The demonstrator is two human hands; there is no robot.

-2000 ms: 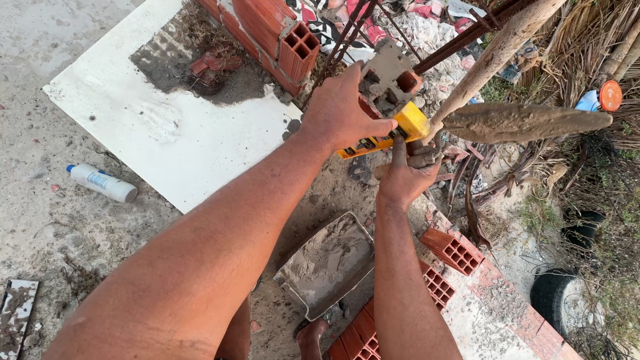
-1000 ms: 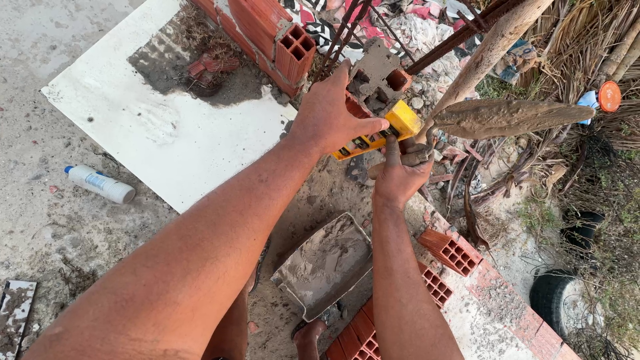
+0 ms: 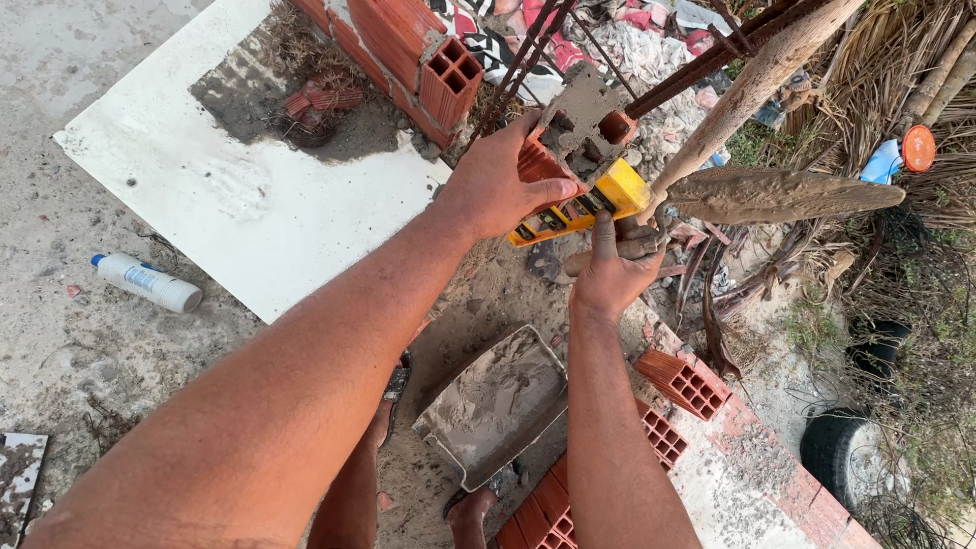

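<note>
A yellow spirit level (image 3: 621,189) lies against the side of a hollow red clay brick (image 3: 540,162) topped with grey mortar (image 3: 583,103). My left hand (image 3: 496,179) rests on that brick, its thumb reaching over the upper edge of the level. Below the level's right end, my right hand (image 3: 619,267) presses a finger to it while gripping the handle of a mortar-covered trowel (image 3: 785,195), whose blade points right. A wooden pole (image 3: 751,95) slants up beside the level.
Rusty rebar (image 3: 701,46) rises behind the brick. A red brick wall (image 3: 381,57) stands beyond a white board (image 3: 305,221). A mortar trough (image 3: 496,404) lies near my feet, with hollow bricks (image 3: 681,383) to its right. A white bottle (image 3: 149,283) lies at left.
The trowel blade has shifted slightly left since the earliest frame. Both hands remain at the level and brick.
</note>
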